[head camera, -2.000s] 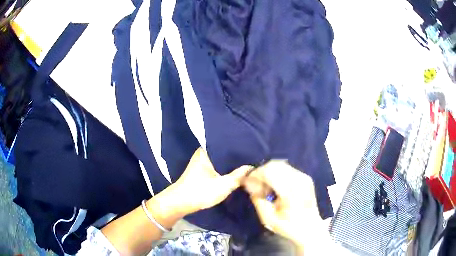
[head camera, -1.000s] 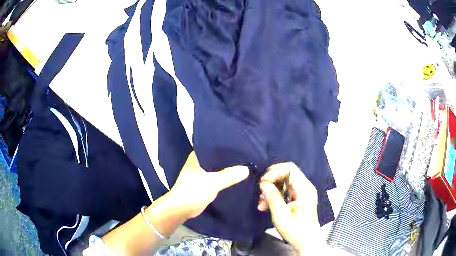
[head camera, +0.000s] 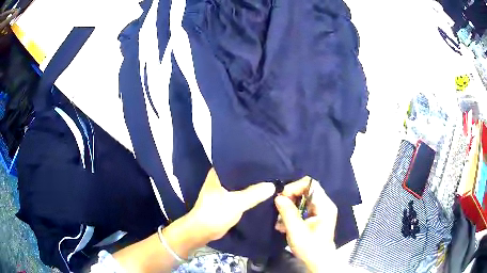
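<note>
The navy garment (head camera: 315, 106) with white edging (head camera: 200, 114) lies spread over the white table and hangs over its near edge. My left hand (head camera: 219, 208) holds the cloth near its lower edge, thumb on top beside a small black button (head camera: 278, 185). My right hand (head camera: 309, 218) is close on the right, its fingertips pinched at the button; a needle or thread cannot be made out. Small snips (head camera: 306, 202) with a pointed metal blade sit in my right palm, partly hidden by the fingers.
At right, striped cloth (head camera: 376, 205) lies under a red-cased phone (head camera: 419, 169) and a cluster of black buttons (head camera: 410, 219). A red box (head camera: 473, 205) and clear packets (head camera: 427, 114) are beside them. A second navy garment (head camera: 96, 197) hangs at lower left.
My right hand has moved from over my left fingertips to just right of the button, then back in close to it. The snips show more clearly in its palm.
</note>
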